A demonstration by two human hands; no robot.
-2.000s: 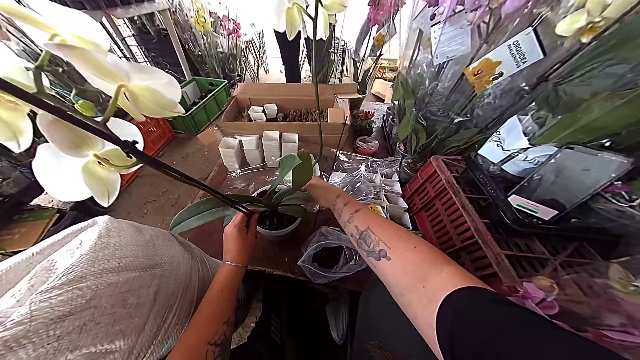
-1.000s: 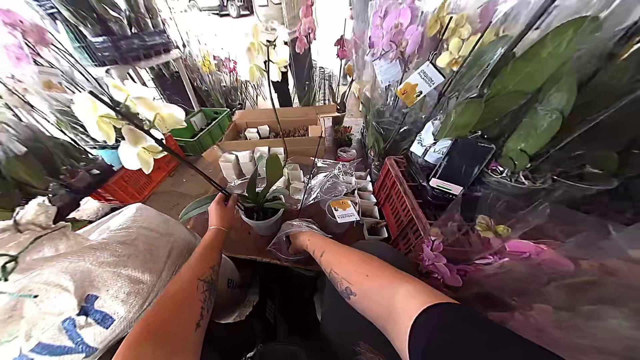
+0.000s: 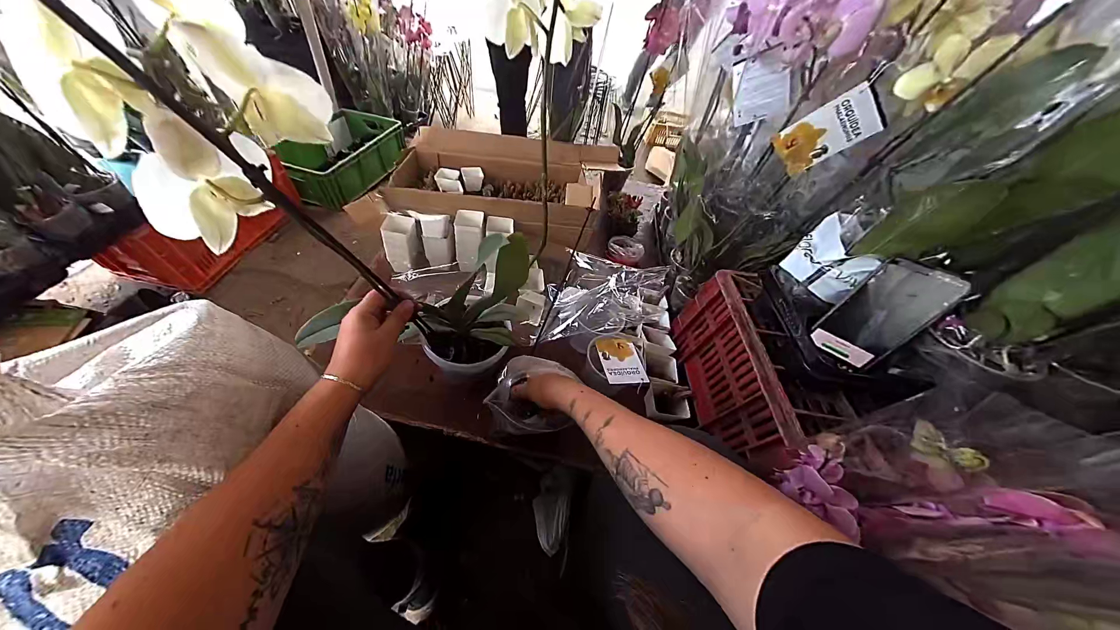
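My left hand (image 3: 372,332) is closed round the dark flower stem (image 3: 289,210) of a white orchid, low down near its leaves. The orchid stands in a whitish plastic pot (image 3: 464,360) on the brown table (image 3: 411,398). My right hand (image 3: 544,390) reaches into a clear plastic bag (image 3: 516,411) just right of the pot; its fingertips are hidden inside. White orchid flowers (image 3: 210,188) fill the upper left. A clear pot with an orchid tag (image 3: 619,360) stands right of the bag.
Small white pots (image 3: 468,241) stand behind the orchid. Farther back are a cardboard box (image 3: 507,149) and a green crate (image 3: 346,162). A red crate (image 3: 735,367) and wrapped orchids crowd the right. A woven sack (image 3: 175,411) lies at the left.
Two seconds ago my right hand was beside the orchid's leaves; since then it has moved into the plastic bag. My left hand stays on the stem. The view has shifted between frames.
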